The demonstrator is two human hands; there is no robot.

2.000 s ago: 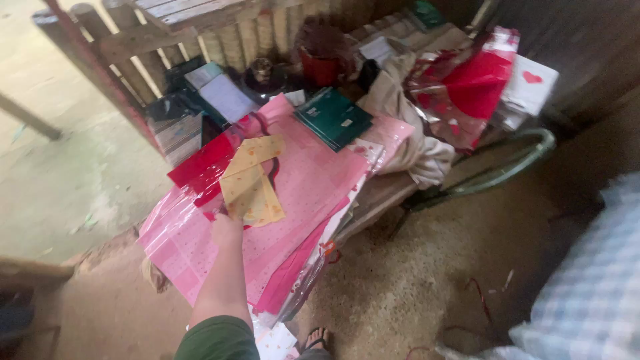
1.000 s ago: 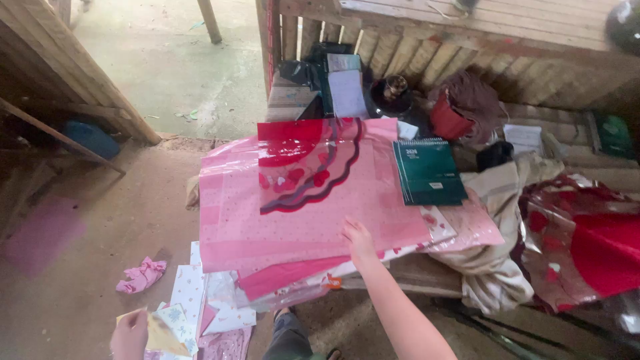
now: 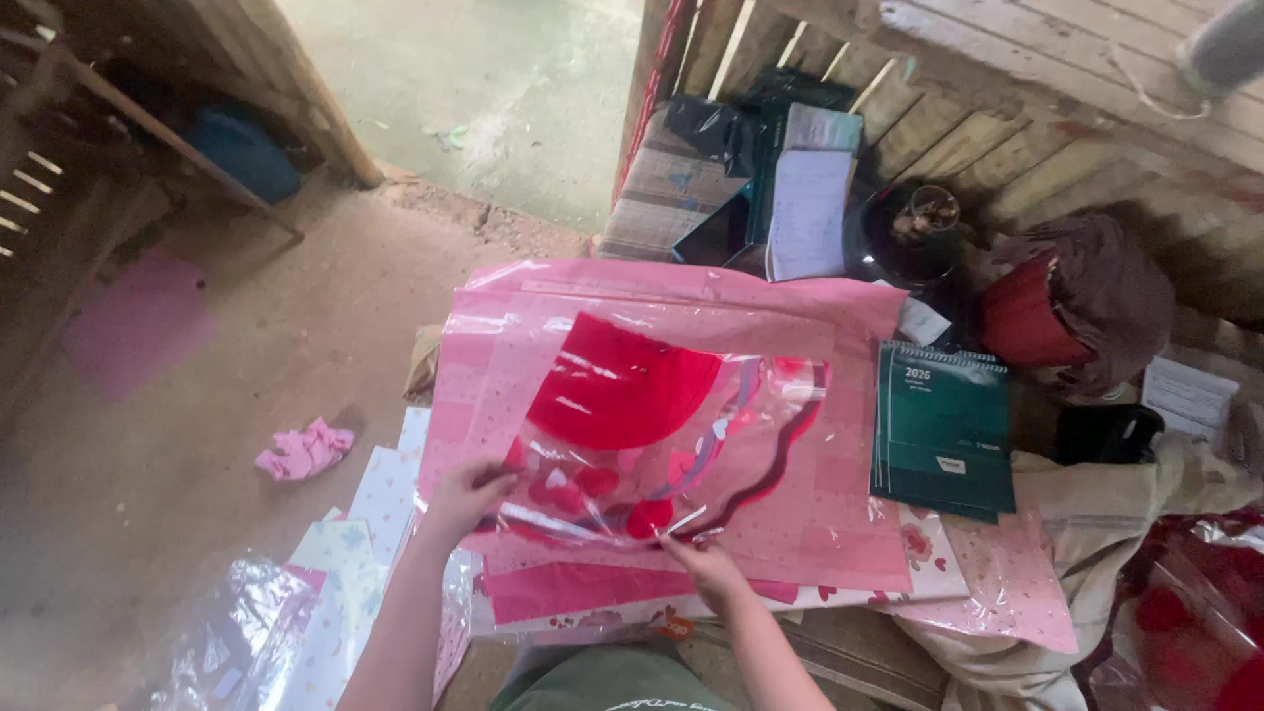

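Observation:
A clear plastic sheet printed with red, purple and hearts (image 3: 632, 395) lies tilted over a stack of pink wrapping sheets (image 3: 859, 533). My left hand (image 3: 469, 504) grips its lower left edge, thumb and fingers closed on the plastic. My right hand (image 3: 706, 568) pinches its lower edge near the middle. Under the pink stack, a white sheet with red flowers and hearts (image 3: 918, 553) shows at the lower right. Green spiral-bound calendars (image 3: 943, 425) rest at the stack's right edge.
An open notebook (image 3: 810, 212), a dark phone (image 3: 713, 232), a glass (image 3: 933, 209) and a red pot (image 3: 1032, 316) stand behind. Cream cloth (image 3: 1047, 553) and red plastic (image 3: 1185, 612) lie right. Crumpled pink material (image 3: 306, 449) and patterned sheets (image 3: 346, 573) are on the floor at left.
The yellow patterned paper held in my left hand earlier is out of that hand. Both hands are now on the red printed plastic, which has turned and shifted over the pink sheets.

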